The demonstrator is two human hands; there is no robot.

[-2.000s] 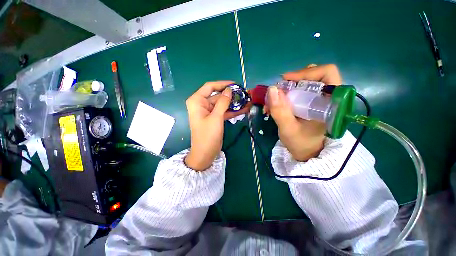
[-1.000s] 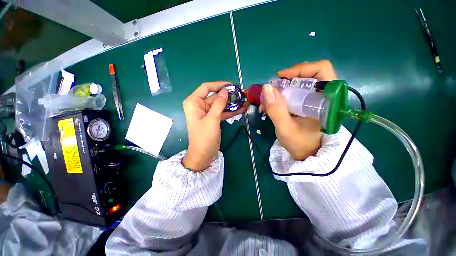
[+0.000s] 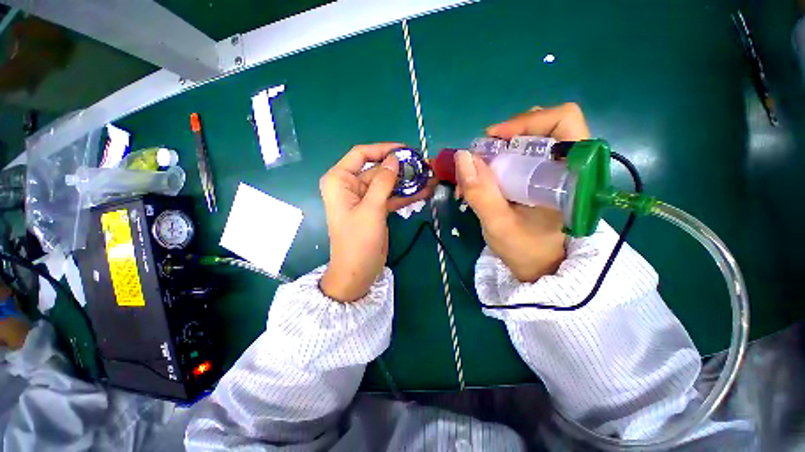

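My left hand (image 3: 357, 207) is shut on a round workpiece (image 3: 410, 173), dark with a shiny metallic face, held between thumb and fingers above the bench. My right hand (image 3: 516, 207) is shut on a dispensing syringe (image 3: 535, 182) with pale contents. Its red front end (image 3: 447, 166) points at the workpiece's right edge; whether the tip touches cannot be told. A green cap (image 3: 586, 187) at the syringe's rear joins a clear hose (image 3: 719, 252). A thin black cable (image 3: 609, 282) loops below the syringe. White tissue (image 3: 410, 209) shows below the workpiece.
A black dispenser (image 3: 154, 340) with a gauge stands at left. Near it are a clear bag (image 3: 53, 168), spare barrel (image 3: 128, 181), orange-ended tool (image 3: 202, 163), small clear bag (image 3: 275, 128) and paper square (image 3: 262, 228). A slim tool (image 3: 755, 66) lies far right. Another person's sleeve (image 3: 53, 380) shows lower left.
The workpiece, both hands and the syringe have shifted slightly left in the picture, as have things on the bench. The hold on both is the same.
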